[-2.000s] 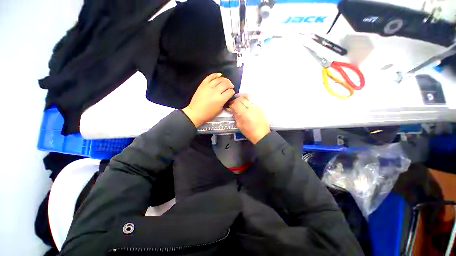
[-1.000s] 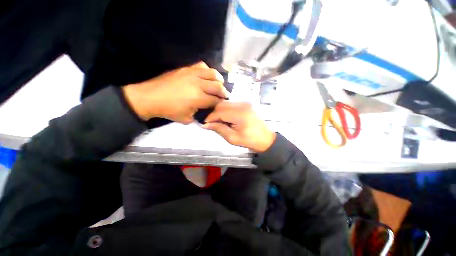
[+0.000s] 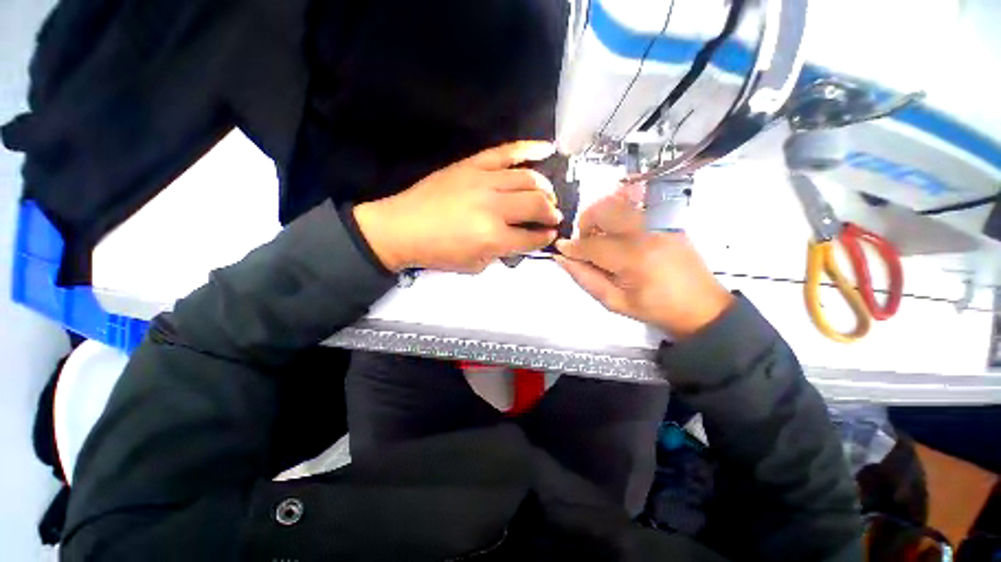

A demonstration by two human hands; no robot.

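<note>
A large black garment piece (image 3: pixel 428 88) lies over the left of the white table, its near edge at the machine's needle area (image 3: pixel 626 159). My left hand (image 3: pixel 472 212) lies on its edge, fingers bent, pinching the black cloth. My right hand (image 3: pixel 642 263) is just right of it, thumb and fingertips closed on the same edge. The fingertips of both hands nearly touch, just in front of the presser foot area. The white sewing machine (image 3: pixel 681 66) with a blue stripe stands behind my right hand. What lies under my fingers is hidden.
Scissors with yellow and red loops (image 3: pixel 840 269) lie right of my right hand. A ruler strip (image 3: pixel 494 349) runs along the table's front edge. A blue crate (image 3: pixel 66 296) and a white tub (image 3: pixel 82 401) are at the lower left.
The camera view has shifted, so the machine head looks larger than two seconds ago. Both hands still hold the cloth edge and are now closer to the needle area.
</note>
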